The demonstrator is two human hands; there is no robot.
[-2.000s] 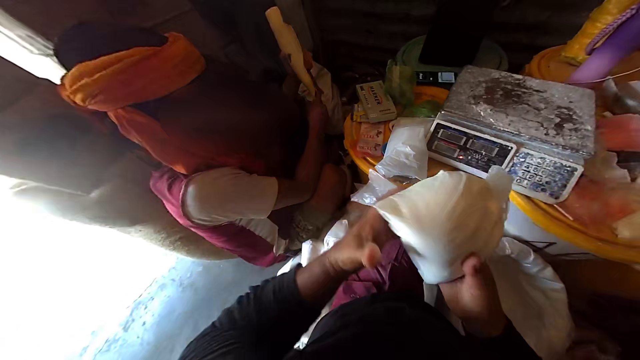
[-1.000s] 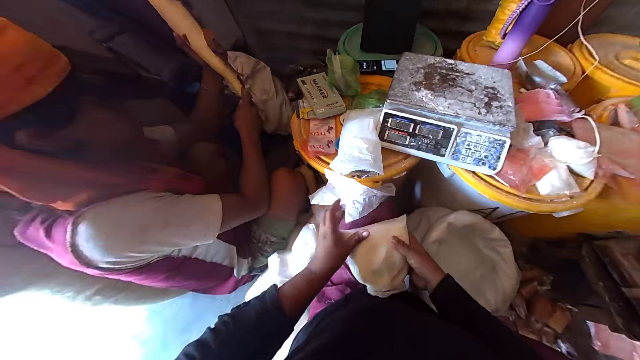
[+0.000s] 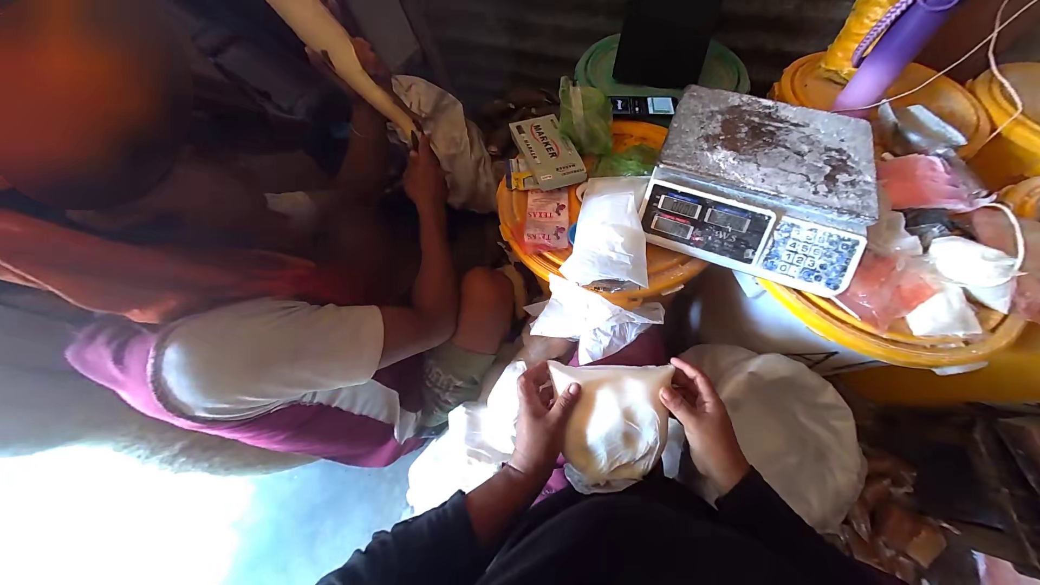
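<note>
A thin whitish plastic bag [image 3: 616, 422] with pale contents hangs between my hands above my lap. My left hand [image 3: 543, 418] grips its upper left corner with thumb and fingers, and my right hand [image 3: 705, 422] pinches the upper right corner. Its top edge is stretched nearly straight, and the bottom is rounded and crumpled. Just beyond it lies a crumpled white plastic bag [image 3: 597, 318]. A further white bag [image 3: 609, 236] rests on a yellow bucket lid [image 3: 520, 236]. To the right of my right hand is a large white sack [image 3: 784, 431].
A digital scale [image 3: 764, 179] sits on yellow-lidded buckets beside pink and white plastic bags [image 3: 918, 276]. A marker box [image 3: 546, 150] and a green bag [image 3: 585, 118] lie on the lid. At left, a person [image 3: 276, 349] holds a long pale stick [image 3: 345, 61].
My hands have spread to the bag's two upper corners, and its top edge is now held straight. Two seconds ago the bag was raised nearer the camera. The view has shifted right since then.
</note>
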